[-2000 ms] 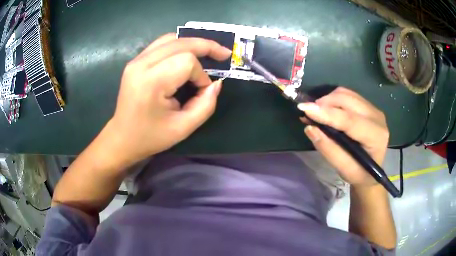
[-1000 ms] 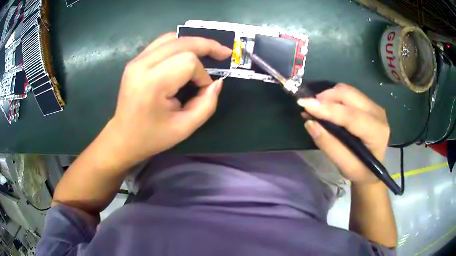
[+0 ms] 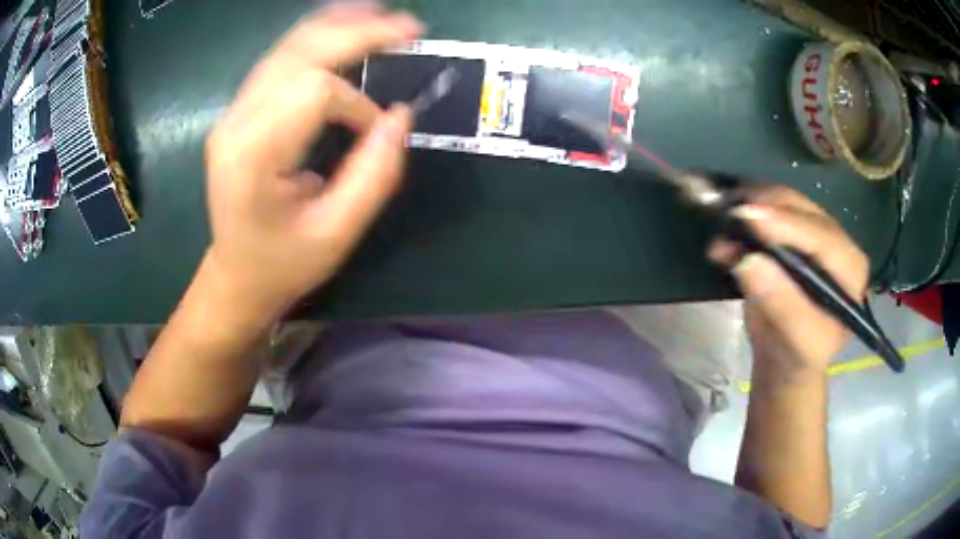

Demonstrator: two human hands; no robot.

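The circuit board (image 3: 568, 156) lies flat on the dark green mat, with red patches at its right end. A black LCD screen (image 3: 447, 105) lies on its left part, and the orange flex cable (image 3: 493, 105) joins it at mid-board. My left hand (image 3: 305, 158) is blurred over the board's left end, holding the thin silvery solder wire (image 3: 434, 90) between finger and thumb. My right hand (image 3: 795, 253) holds the soldering iron (image 3: 816, 282) by its black handle. The iron's blurred shaft crosses over the board's right end; whether its tip touches anything cannot be told.
A round pale tape roll (image 3: 851, 111) with red letters stands at the right. Overlapping stacked LCD screens (image 3: 79, 116) and a loose pile of assembled boards (image 3: 32, 158) lie at far left. Black cables (image 3: 907, 232) hang at the right, near the mat's edge.
Both hands have moved apart. My left hand moved left and up with the wire; my right hand drew the iron right, off the flex cable. The board shifted slightly left.
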